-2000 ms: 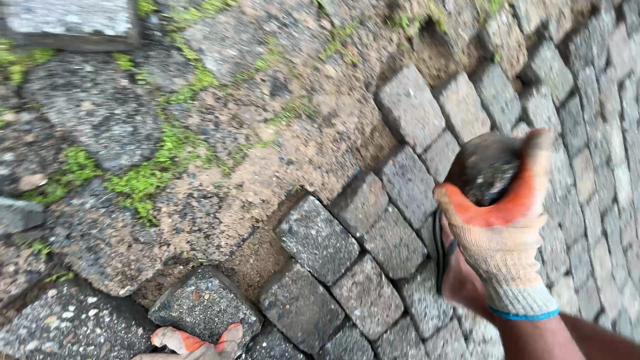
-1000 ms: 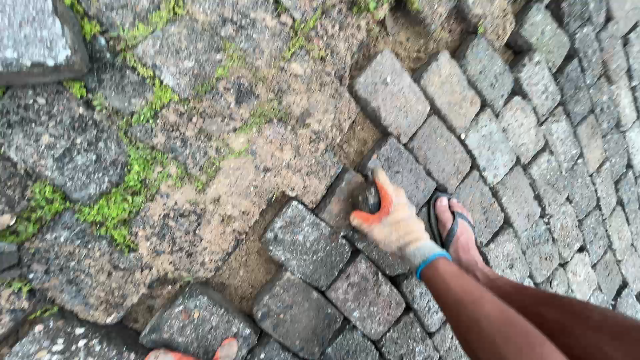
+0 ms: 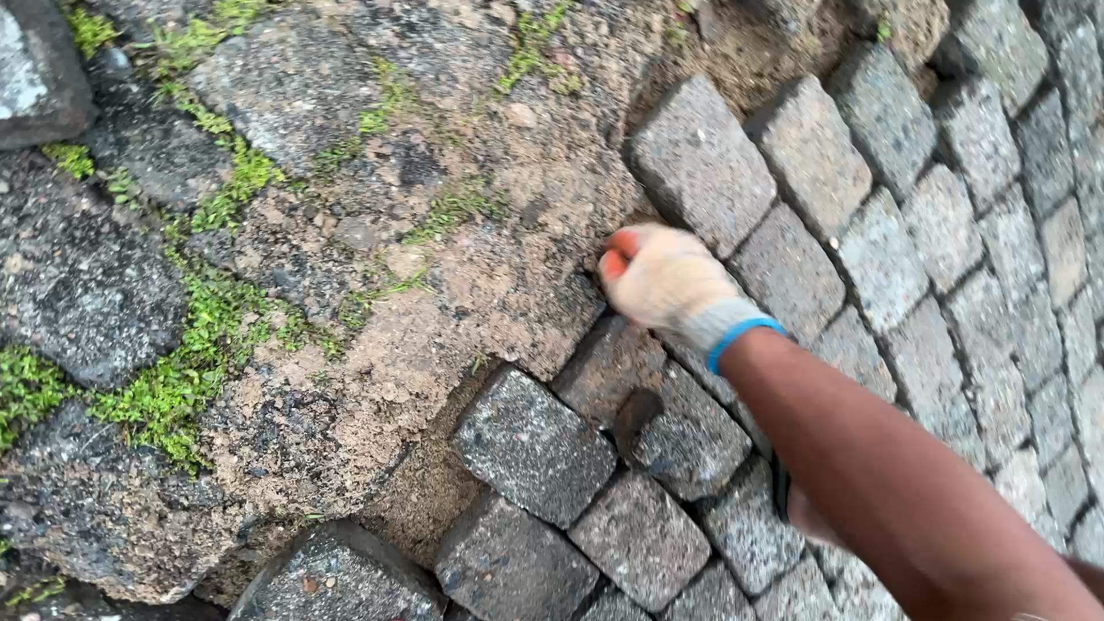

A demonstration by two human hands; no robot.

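My right hand [image 3: 660,272], in a cream knitted glove with orange fingers and a blue cuff edge, is at the sandy gap between the rough old ground and the laid stones. Its fingers are curled and blurred; whether they hold anything is hidden. Just above it lies a grey paving stone [image 3: 703,164]. Below it a brownish paving stone [image 3: 608,366] sits low against the ground, and a small dark object [image 3: 638,412] lies at that stone's lower right. A speckled dark stone [image 3: 535,444] borders the sand. My left hand is out of view.
Rows of laid paving stones [image 3: 940,228] fill the right side. Rough, uneven ground [image 3: 371,345] with green weeds [image 3: 194,354] spreads over the left. A loose block [image 3: 39,78] stands at the top left, another stone [image 3: 341,578] at the bottom. My foot is partly hidden behind the forearm.
Two seconds ago my right hand held a dark rounded stone above the paving; it then came down to the edge stones and is now farther up along that edge. My left hand has left the view.
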